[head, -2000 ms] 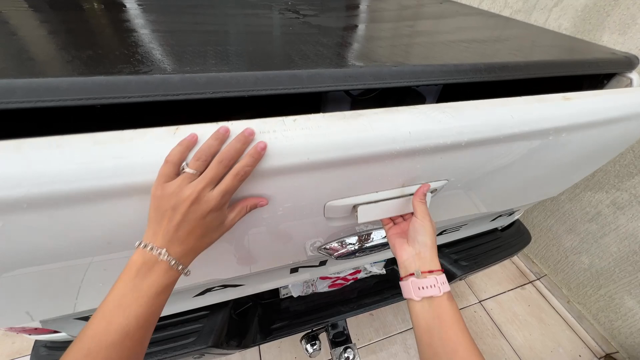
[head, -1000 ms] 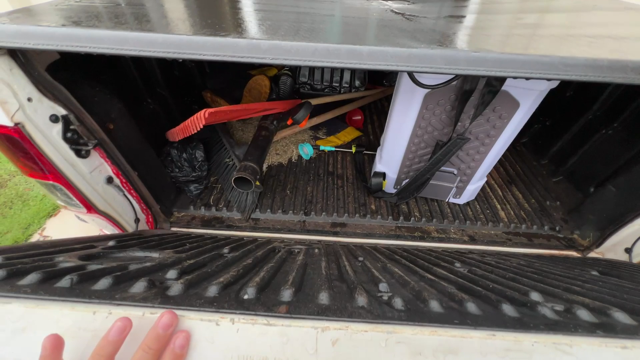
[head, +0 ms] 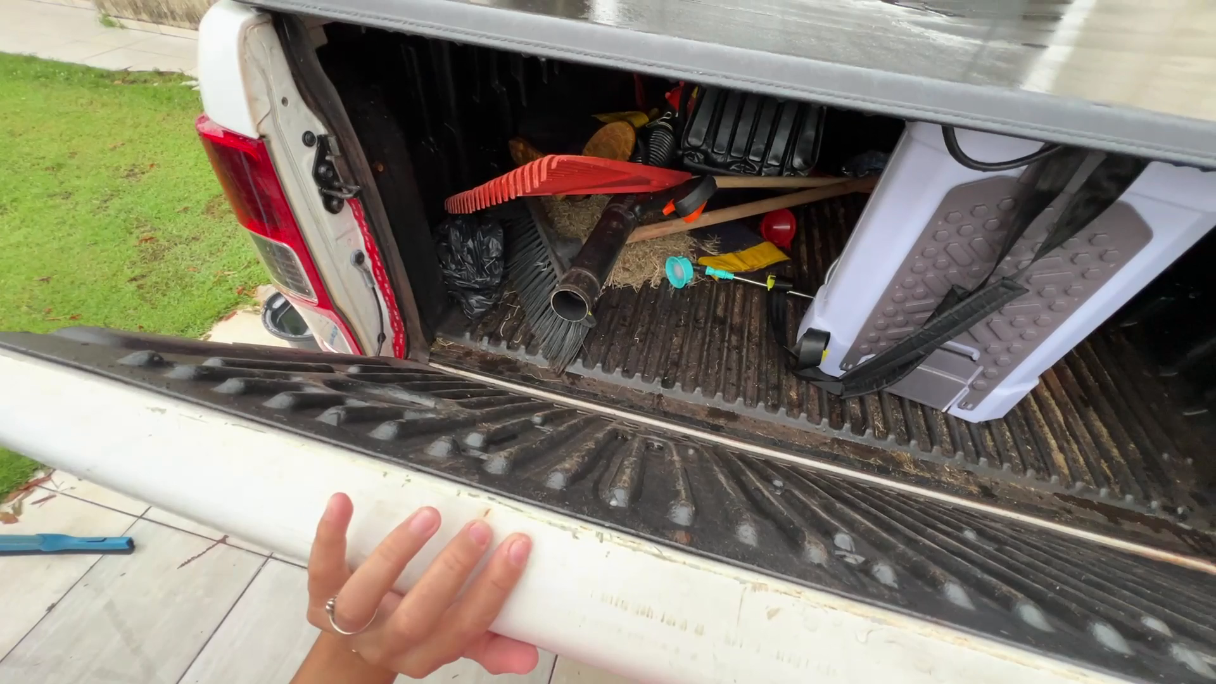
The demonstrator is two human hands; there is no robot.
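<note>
My left hand (head: 418,598), with a ring on one finger, rests its spread fingers on the edge of the white pickup tailgate (head: 589,579). The tailgate is partly lowered, its ribbed black liner (head: 617,475) facing up. My right hand is out of view. Beyond, in the truck bed, lie a red plastic rake head (head: 570,179), a broom with dark bristles (head: 541,285), a black tube (head: 598,256), a black plastic bag (head: 470,256) and wooden handles (head: 750,211). A white and grey case with a black strap (head: 997,256) leans at the right.
A black bed cover (head: 760,57) overhangs the load. At the left are the red tail light (head: 247,199) and the latch (head: 331,176) in the side frame. A blue bar-like object (head: 66,543) is above pale floor tiles (head: 142,598), with grass (head: 104,190) behind.
The tailgate has gone from almost upright to partly lowered, exposing the bed. My right hand has let go of the tailgate handle and left view. The view has shifted toward the left.
</note>
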